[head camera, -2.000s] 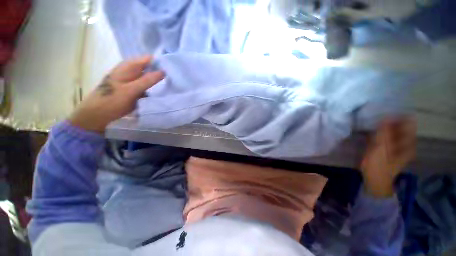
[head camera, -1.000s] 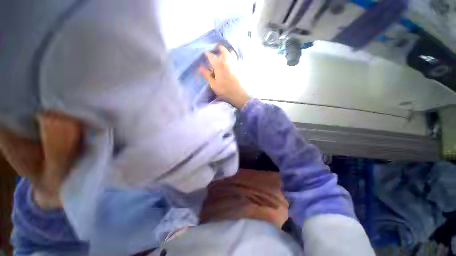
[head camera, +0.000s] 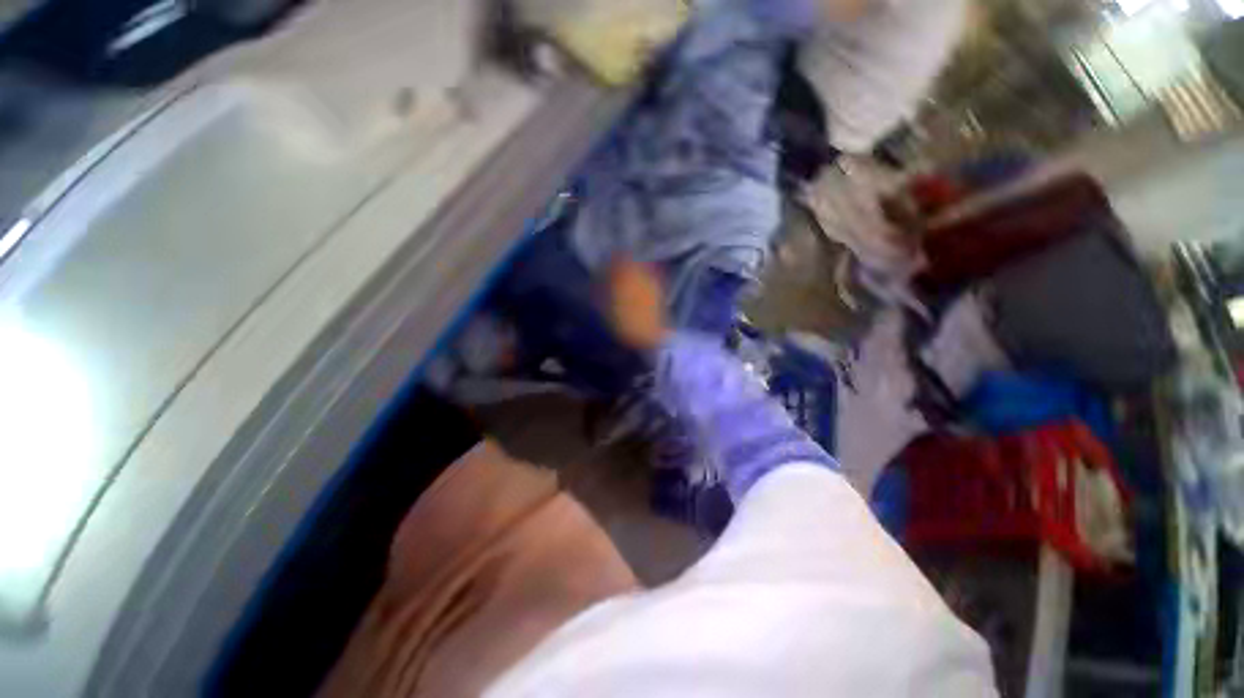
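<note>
My right hand (head camera: 636, 300) is blurred near the middle of the view, reaching out past the table's edge to the heap of light blue cloth (head camera: 689, 198). The hand is against or just in front of the cloth; blur hides the fingers and whether they grip. A violet sleeve cover (head camera: 730, 409) is on that forearm. The heap lies over a dark blue basket (head camera: 805, 389). My left hand is not in view.
The white machine table (head camera: 273, 232) with its grey front edge (head camera: 321, 355) runs diagonally at left. Pinkish-brown cloth (head camera: 478, 566) covers the lap. A red basket (head camera: 1010, 491) and dark bundles (head camera: 1050, 300) stand at right. Part of another person's white clothing (head camera: 880, 62) shows at the top.
The view has swung right, away from the machine head. My right hand has left the garment by the needle and is now beside the table. My left hand and its garment have left the view.
</note>
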